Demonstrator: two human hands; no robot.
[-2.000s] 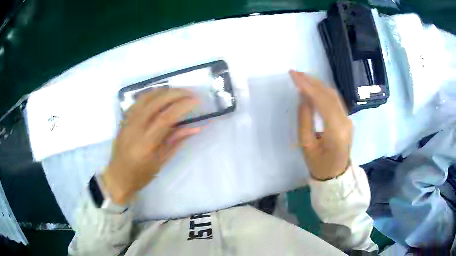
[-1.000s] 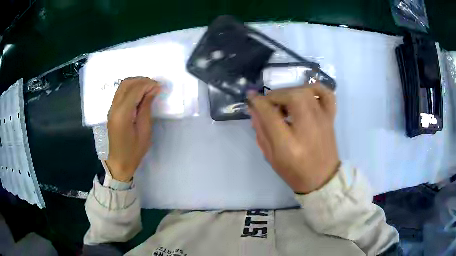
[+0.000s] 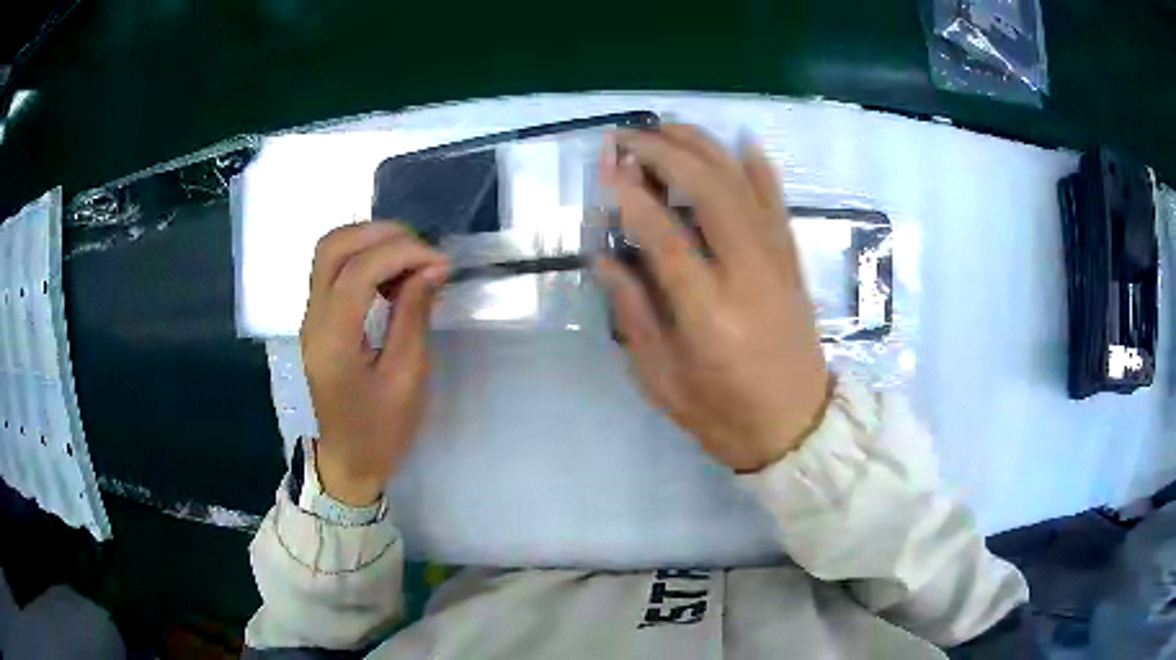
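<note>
A black frame (image 3: 445, 194) lies slanted in front of me over the stack of white-looking bags (image 3: 277, 245). Shiny clear film (image 3: 503, 299) shows over its middle and past its lower edge; how far the film covers it is unclear. My left hand (image 3: 368, 348) pinches the film at the frame's lower left. My right hand (image 3: 729, 284) is blurred, its fingers around the frame's right end, partly hiding it. A second black frame under glossy film (image 3: 883, 277) lies on the white foam sheet (image 3: 516, 451), partly under my right hand.
Stacked black frames (image 3: 1109, 284) stand at the right of the foam sheet. The dark green belt (image 3: 516, 45) runs beyond it, with a clear crinkled packet (image 3: 990, 45) on it. A white strip with small holes (image 3: 39, 361) is at the far left. Another person's sleeve (image 3: 1141, 587) shows lower right.
The black frame in my right hand has come down and left to my left hand, now with film around it. The frame lying under it shows farther right. The whole view has shifted somewhat.
</note>
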